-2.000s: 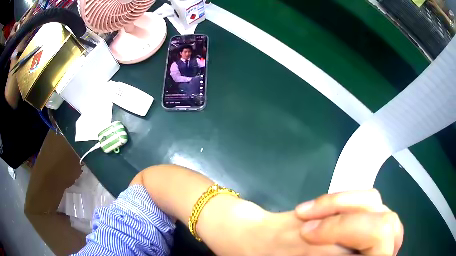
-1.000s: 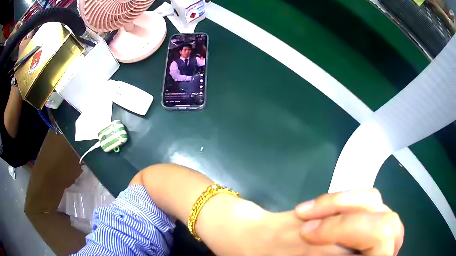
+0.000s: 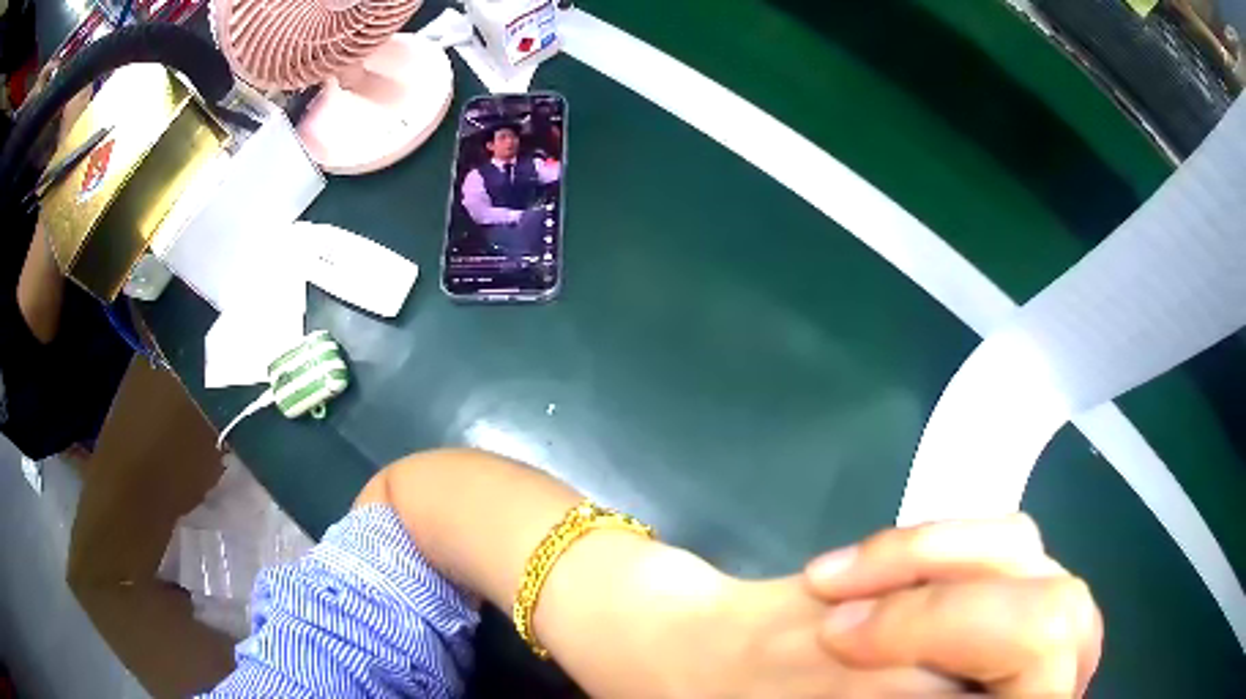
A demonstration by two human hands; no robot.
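Note:
The white label strip [image 3: 987, 423] comes in from the right edge, curves down and ends behind the fingers of my left hand [image 3: 943, 615]. My left hand is at the bottom right with its fingers curled over the strip's lower end. A gold bracelet is on the wrist and a blue-and-white striped sleeve is pushed up the arm. The bottom edge of the picture cuts off part of the hand. My right hand is not in view.
A lit smartphone [image 3: 504, 198] lies on the green bench. A pink fan [image 3: 376, 109], white box [image 3: 515, 30], gold box [image 3: 123, 178], white paper pieces [image 3: 362, 268] and green-and-white striped case [image 3: 309, 373] are left. A carton [image 3: 116, 505] is below the bench edge. Another person's arm shows far left.
My left hand and the label strip have not visibly moved. At the far left, the other person's arm has shifted slightly.

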